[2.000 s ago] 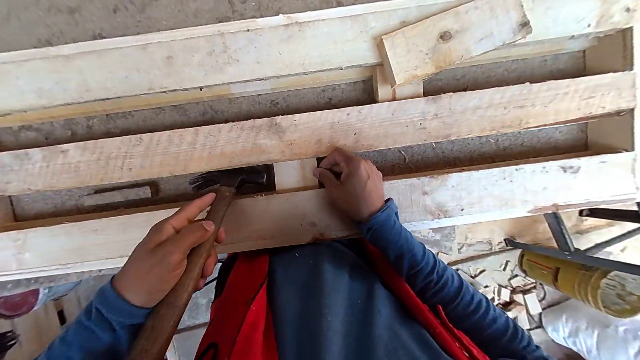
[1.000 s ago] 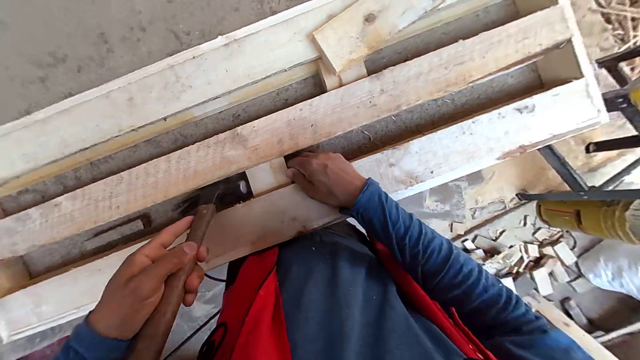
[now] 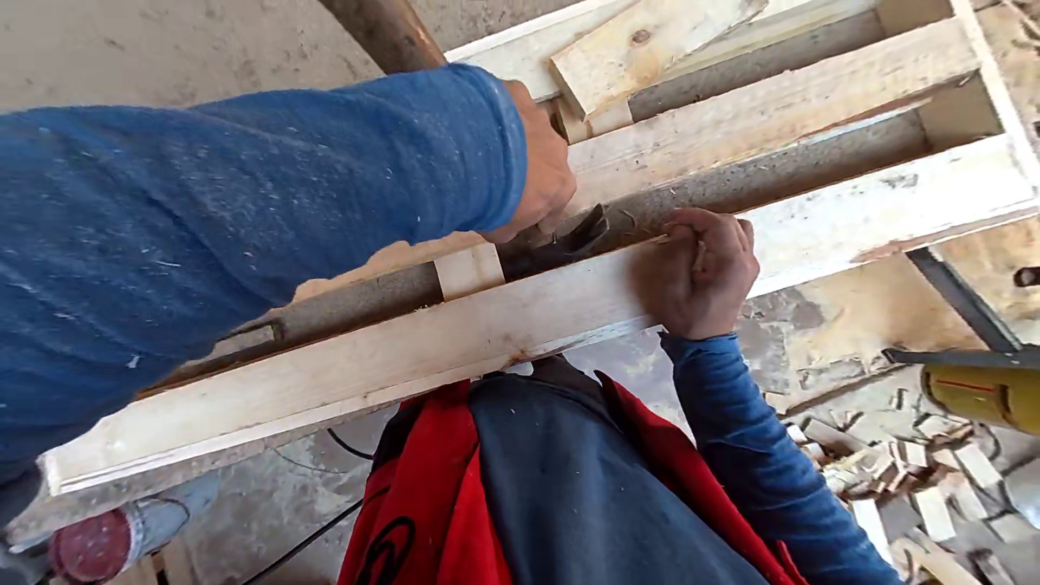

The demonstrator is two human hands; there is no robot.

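My left hand [image 3: 543,166] grips a claw hammer by its wooden handle [image 3: 390,34], close to the head. The dark claw head [image 3: 569,245] sits in the gap between two long boards, just right of a short wooden spacer block [image 3: 470,271]. My left sleeve hides part of the frame and of the handle. My right hand [image 3: 705,272] rests at the near long board [image 3: 390,341], fingers curled over its upper edge; whether it pinches something small cannot be told. The middle long board [image 3: 772,114] runs beyond both hands.
A loose board piece with a knot [image 3: 642,49] lies across the frame's far side. Wood offcuts [image 3: 910,463] litter the floor at lower right, near a yellow container [image 3: 983,394] and a dark metal bar [image 3: 963,301]. At lower left is a bucket with a red end [image 3: 91,546].
My left hand has swung across the frame with the hammer, whose head has moved from left of the spacer block to its right. My right hand has moved right, away from the block.
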